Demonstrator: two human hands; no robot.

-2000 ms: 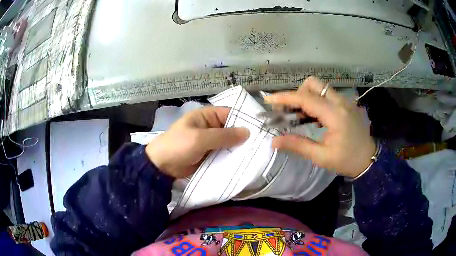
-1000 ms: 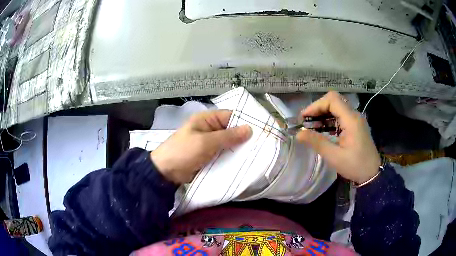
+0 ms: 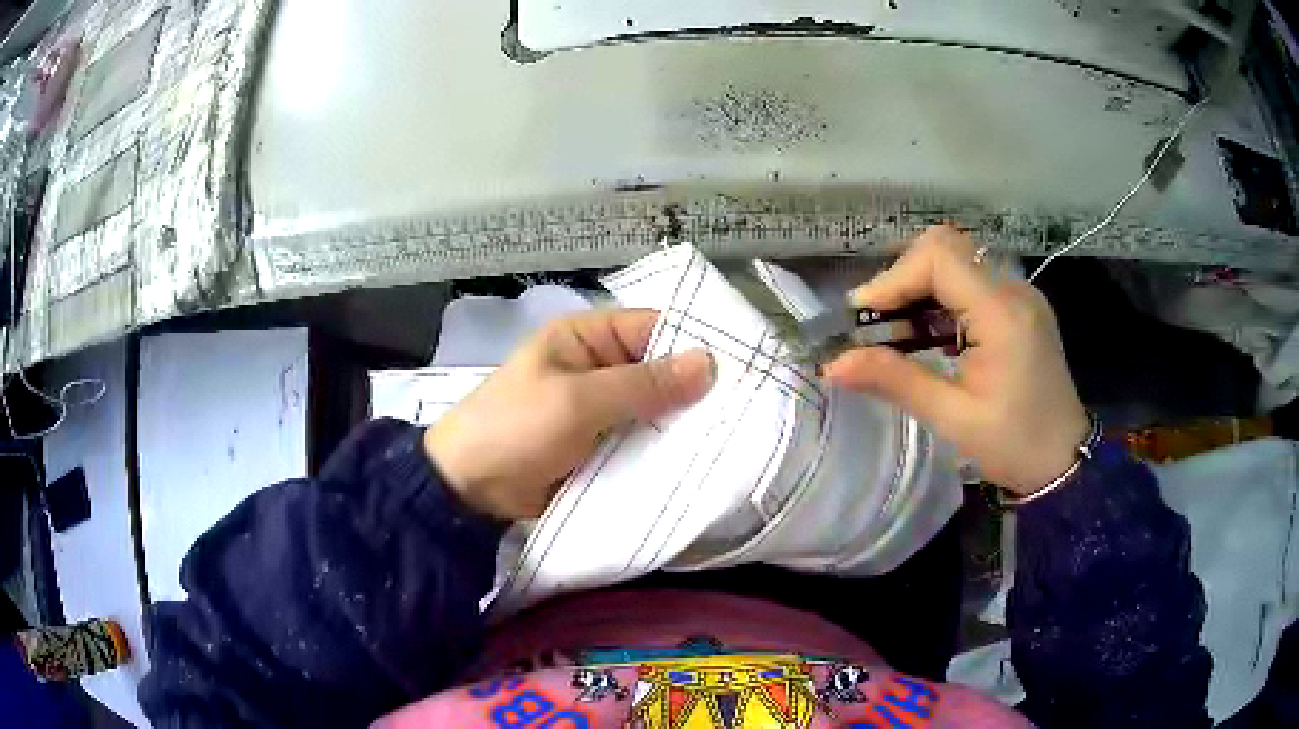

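Note:
A white garment panel (image 3: 684, 470) with dark double topstitching is held over the lap, its pointed corner up near the table's front edge. My left hand (image 3: 563, 406) pinches the panel left of the crossing stitch lines, thumb on top. My right hand (image 3: 983, 370) holds small thread snips (image 3: 898, 331) with dark handles. The blurred metal blades point left, at the panel's right edge beside the crossing stitch lines. Whether the blades touch cloth or thread cannot be told.
The pale machine table (image 3: 470, 143) with a printed ruler edge lies beyond my hands. Plaid plastic-covered cloth (image 3: 143, 157) is at left. A pale thread (image 3: 1118, 214) hangs at right. White pieces (image 3: 224, 442) lie lower left, near a patterned spool-like roll (image 3: 71, 649).
My right hand first drew back a little to the right with the snips, then moved slightly up and left. My left hand and the panel have hardly moved.

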